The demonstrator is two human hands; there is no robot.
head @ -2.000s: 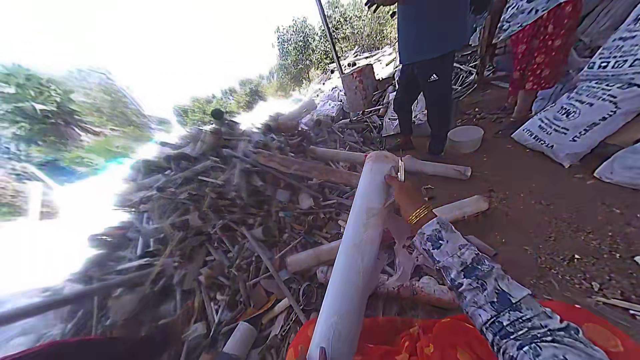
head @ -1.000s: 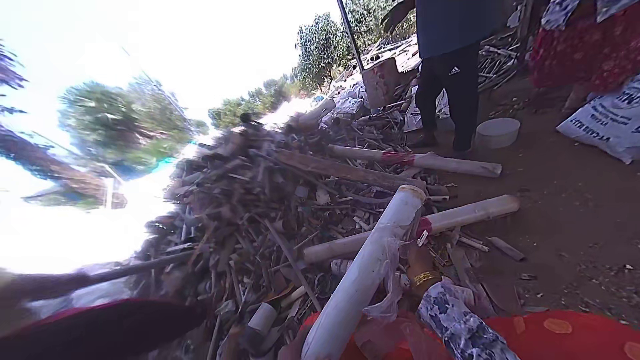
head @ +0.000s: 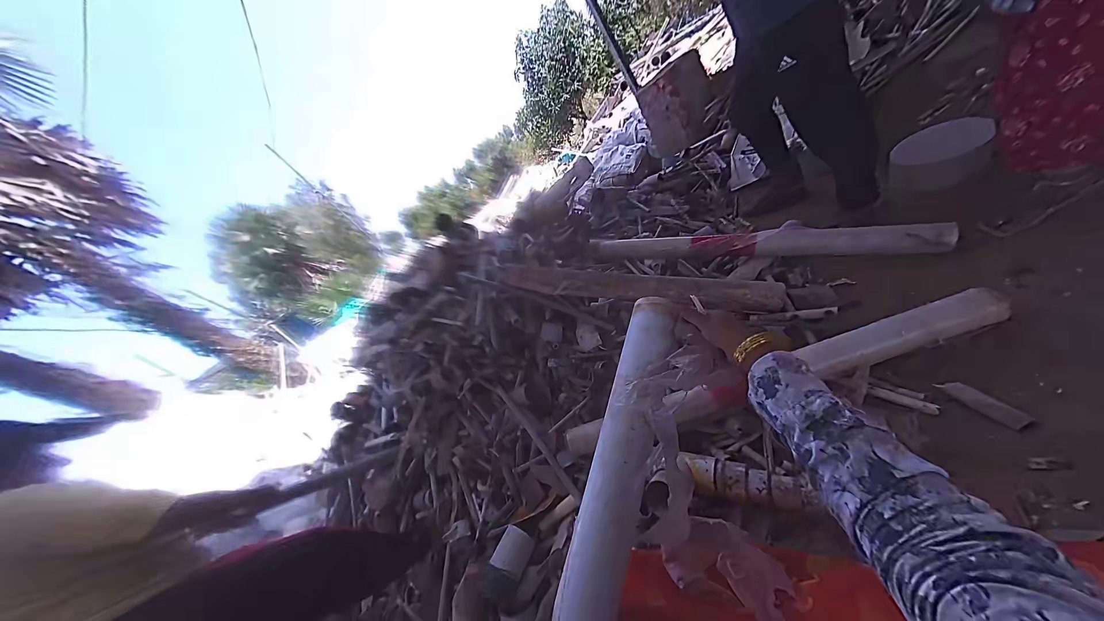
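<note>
A long pale tube (head: 614, 466), likely cardboard, slants up from the bottom edge, with torn clear plastic film (head: 677, 483) hanging along its right side. My right hand (head: 716, 332), with yellow bangles at the wrist and a patterned sleeve, is at the tube's upper end, its fingers near the rim; whether they grip is unclear. Something small and pale sticks up by the fingertips. My left hand does not show. Orange cloth (head: 759, 586) lies beneath the tube's lower part.
A heap of sticks and scraps (head: 448, 371) fills the middle left. More tubes lie beyond my hand, one with a red band (head: 862, 240). A person in dark trousers (head: 802, 103) stands near a white tub (head: 944, 155); red patterned clothing (head: 1052, 86) shows at the right.
The view has swung so that more sky and trees show at the left. The torn film now hangs loose from the tube's right side, more than two seconds ago.
</note>
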